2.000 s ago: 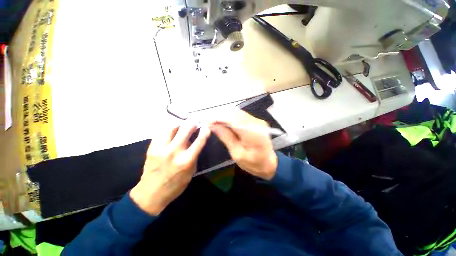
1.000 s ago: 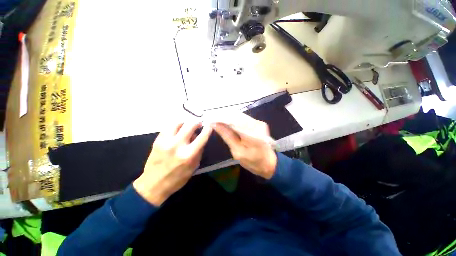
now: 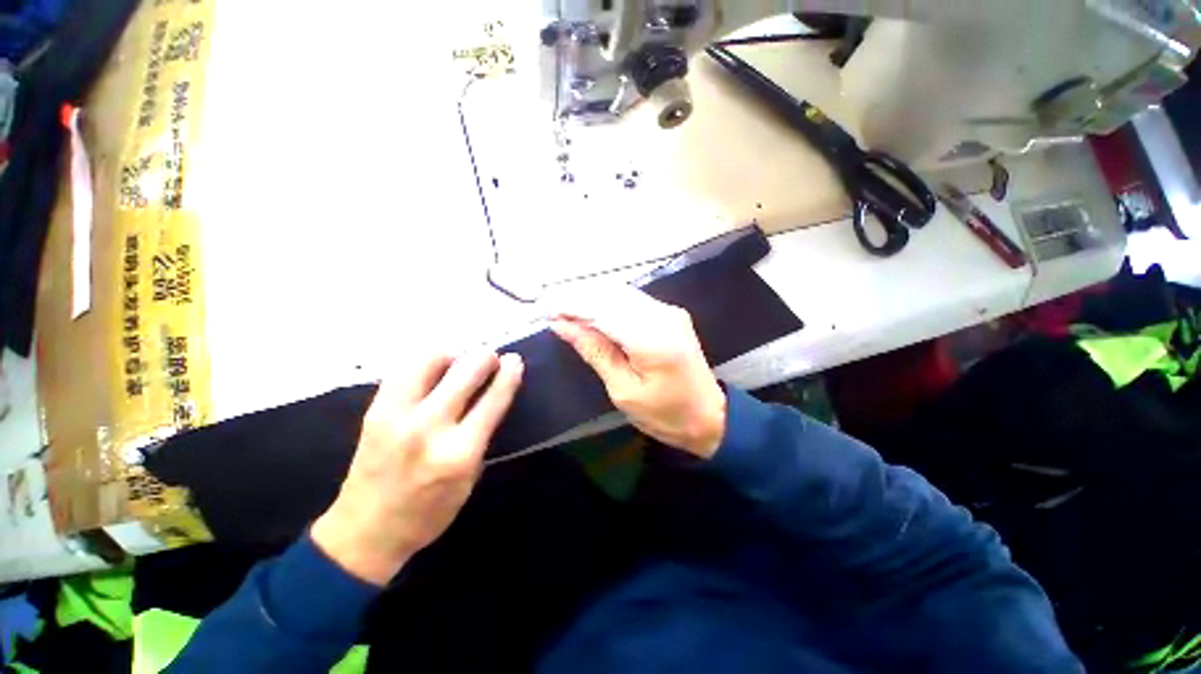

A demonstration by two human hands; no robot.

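A black fabric strip [image 3: 283, 454] lies along the table's front edge, its left end over taped cardboard. A grey-blue turned edge [image 3: 705, 254] shows along its upper side at the right end. My left hand [image 3: 428, 448] lies on the strip with its fingertips near the upper edge; it presses on the cloth rather than gripping it. My right hand [image 3: 645, 362] pinches the strip's upper edge between thumb and fingers, right of my left hand. Whether my right fingertips also hold a small tool cannot be told.
The white sewing machine [image 3: 975, 79] stands at the back right. Black shears [image 3: 843, 152] and a red-handled small tool [image 3: 985, 227] lie by it. Brown cardboard [image 3: 99, 395] with yellow tape [image 3: 165, 277] and a white sliver [image 3: 82, 217] is at left. Neon-green and black garments [image 3: 1120, 362] are at right.
My left hand has moved left and down along the strip, away from my right hand, which stays nearly in place. The strip's left end has shifted and tilted slightly.
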